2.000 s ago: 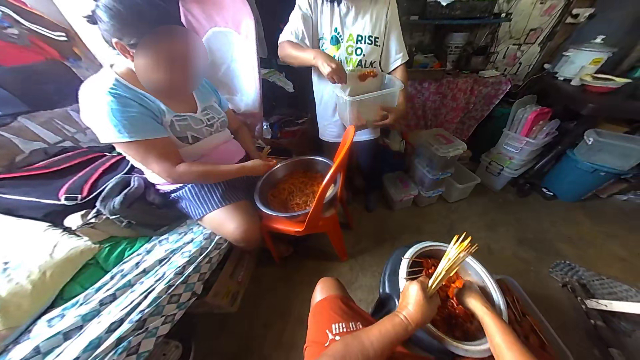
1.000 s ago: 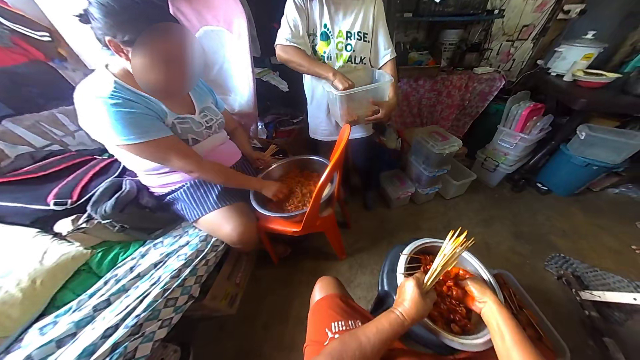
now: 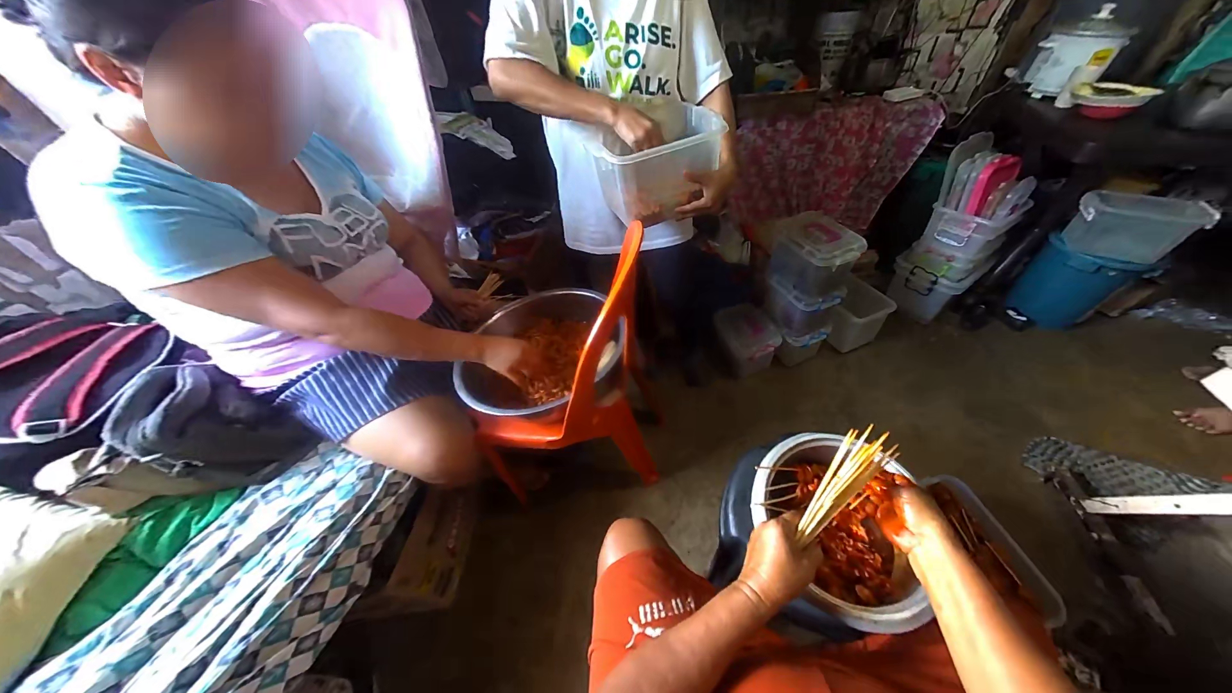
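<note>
My left hand (image 3: 782, 560) is closed around a bundle of bamboo skewers (image 3: 847, 481), over the left side of a round white-rimmed basin (image 3: 900, 616). Red-sauced pieces of meat (image 3: 852, 549) fill the basin. My right hand (image 3: 910, 525) is at the basin's right side, its fingers among the sauced pieces; whether it grips one cannot be made out. Several thin sticks (image 3: 782, 486) lean at the basin's left inner rim. Right beside the basin, partly behind my right forearm, is a clear plastic tray (image 3: 1035, 577) with skewered pieces in it.
A seated person (image 3: 289, 241) reaches into a metal basin (image 3: 472, 390) on an orange plastic chair (image 3: 616, 423). Another person (image 3: 616, 106) stands holding a clear plastic container (image 3: 664, 159). Lidded plastic boxes (image 3: 813, 260) and a blue bin (image 3: 1078, 289) stand behind. Someone's foot (image 3: 1203, 419) shows at right.
My right hand has moved up along the basin's right side, while my left keeps the skewers. The seated person's hand has gone into the metal basin; the standing person's hand is now inside the container.
</note>
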